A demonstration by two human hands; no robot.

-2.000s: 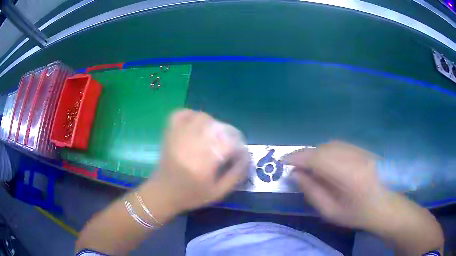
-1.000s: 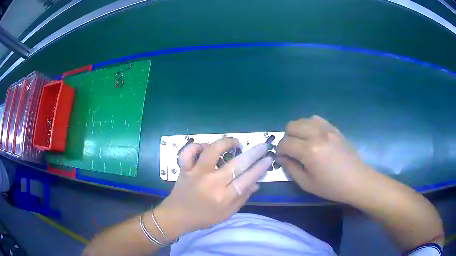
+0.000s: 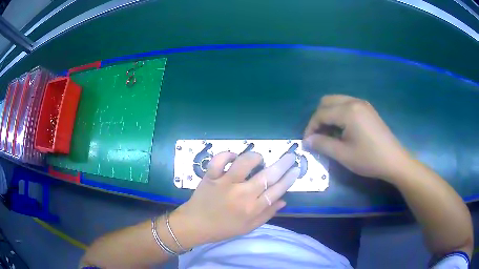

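A silver metal plate (image 3: 185,163) with three dark round cutouts and slots in a row lies flat on the dark-green surface in front of me. My left hand (image 3: 236,194) lies over the plate with its fingers spread. Its fingertips rest at the right cutout and it covers much of the middle one. The left cutout is partly visible. My right hand (image 3: 349,134) is raised just beyond the plate's right end, thumb and index fingertip close together. I cannot tell whether a small part is between them.
A light-green mat (image 3: 118,126) lies at the left with a few copper-coloured loops (image 3: 131,79) near its far edge. A red bin (image 3: 67,118) with copper parts stands beside it, then clear trays (image 3: 22,113). A blue stool (image 3: 31,197) stands below left.
My right hand has lifted off the plate's right cutout and moved up and right, uncovering the right end. My left hand has come to lie across the plate since the earliest frame.
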